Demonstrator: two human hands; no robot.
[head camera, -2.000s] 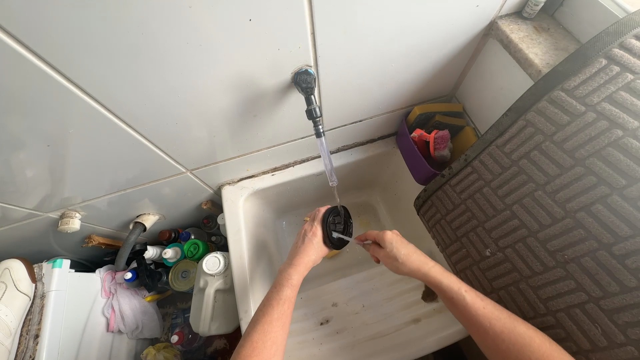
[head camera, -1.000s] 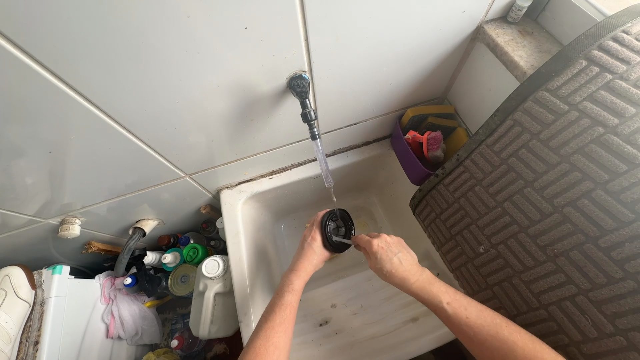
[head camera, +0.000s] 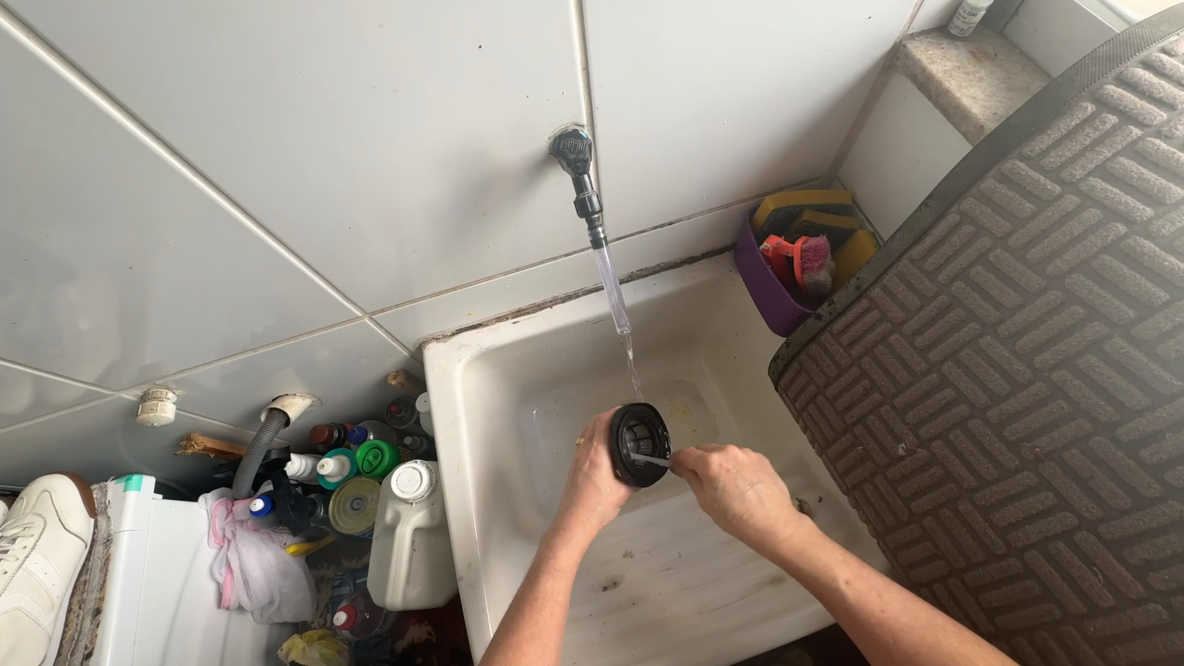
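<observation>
Over a white laundry sink (head camera: 592, 592), my left hand (head camera: 597, 472) grips a round black plastic part (head camera: 640, 444) with a ribbed, hollow inside. Its open side faces up and toward the right. My right hand (head camera: 740, 490) pinches a thin, pale tool (head camera: 649, 459) whose tip reaches into the hollow; what kind of tool it is I cannot tell. Water runs from a clear hose (head camera: 611, 289) on a black wall tap (head camera: 573, 157) and falls at the upper rim of the black part.
A purple tub (head camera: 772, 287) with sponges and a scrub brush (head camera: 797, 264) stands at the sink's back right corner. A textured brown mat (head camera: 1008, 370) overhangs the right side. Left of the sink are a white jug (head camera: 407, 546), several bottles and a pink-white cloth (head camera: 254, 564).
The black part has turned, so its hollow inside shows more than two seconds ago. The tool's tip, earlier across its face, now reaches into the hollow.
</observation>
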